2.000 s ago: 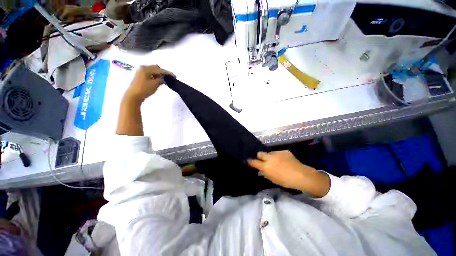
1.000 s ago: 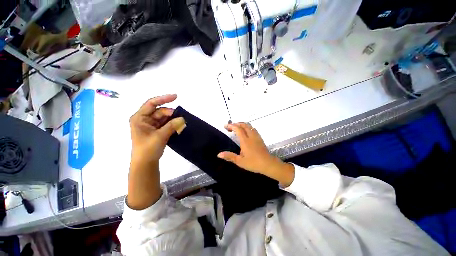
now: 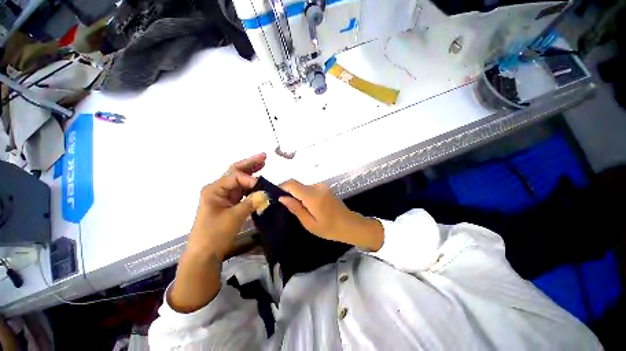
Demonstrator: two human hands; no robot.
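Observation:
A black fabric piece hangs from both hands into the lap, its upper end just in front of the table edge. My left hand pinches the left corner of that end, with a small tan piece at the thumb. My right hand holds the right side of the same end, thumb and fingers closed on it. The sewing machine stands behind, its presser foot and needle over the white bed with no fabric seen under them.
A yellow tape strip lies right of the needle. A clear parts tub stands at the right. Snips and a blue JACK sticker are at the left. Dark grey garment is bunched behind. Blue material lies below right.
Both hands have drawn toward the body and closer together. My right hand has moved up the black fabric and closed on its end. The view has shifted, so the machine sits further left.

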